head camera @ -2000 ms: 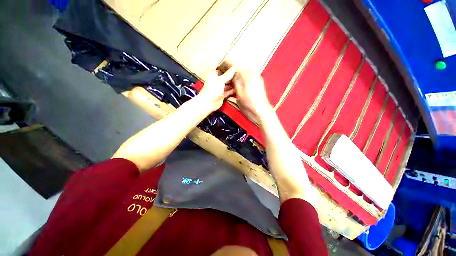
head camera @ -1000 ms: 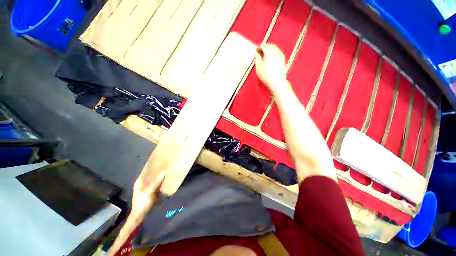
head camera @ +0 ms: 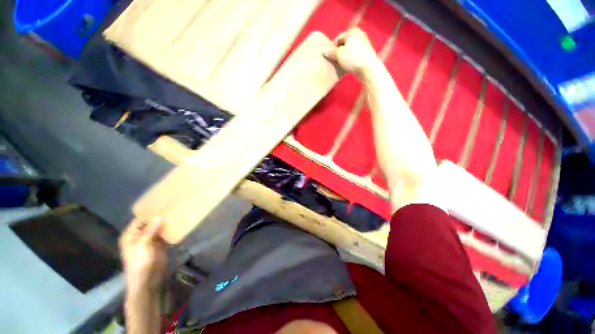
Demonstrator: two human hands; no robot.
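A long beige cut piece (head camera: 241, 140) with rounded corners lies slantwise across the front edge of the bed, held at both ends. My left hand (head camera: 145, 244) grips its near lower end. My right hand (head camera: 350, 52) grips its far upper end, over the red base sheet (head camera: 450, 107). Whether it is one layer or a stack cannot be told. Beige cut pieces still in place (head camera: 189, 39) lie at the upper left of the bed. Thin tan strips of the waste skeleton (head camera: 421, 72) cross the red sheet.
A pale stack (head camera: 486, 205) lies on the bed's right part. Black sheeting (head camera: 280, 173) bunches along the front, above the wooden edge (head camera: 306, 215). Blue buckets stand upper left (head camera: 59, 23) and lower right (head camera: 540, 287). A white table (head camera: 39, 280) is lower left; the blue press (head camera: 522, 52) is upper right.
The beige piece was between the hands at the bed two seconds ago only as part of the surface; it now spans both hands, shifted left. My left hand has moved left, my right hand up.
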